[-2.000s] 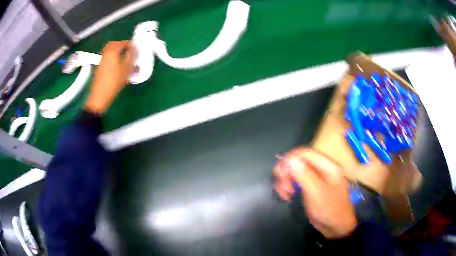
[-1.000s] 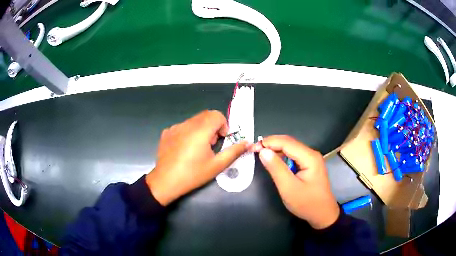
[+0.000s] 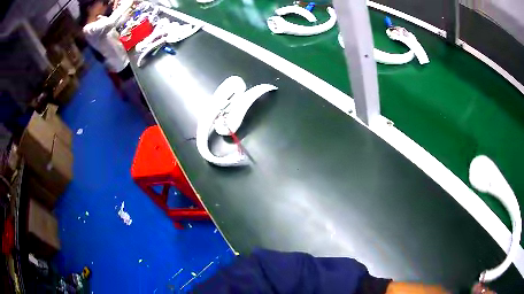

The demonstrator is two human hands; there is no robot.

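Note:
A white curved arm (image 3: 487, 174) lies at the right, its round head on the green conveyor and its tail reaching down over the bench. My left sleeve crosses the bottom edge. Of my left hand (image 3: 416, 287) only the wrist and a blurred part show near the arm's tail; the fingers are cut off, so their grip is unclear. My right hand is out of the picture. White curved housing pieces (image 3: 205, 129) lie together on the dark bench, with a red wire between them.
More white curved units (image 3: 307, 28) with blue cells lie on the green conveyor (image 3: 436, 120). A grey post (image 3: 359, 63) stands at the bench's white edge strip. A red stool (image 3: 154, 158) is beside the bench. Another person (image 3: 109, 43) works at the far end, near piled white parts.
The view has swung left, so the battery box and my right hand are out of the picture. The board work between both hands is no longer seen.

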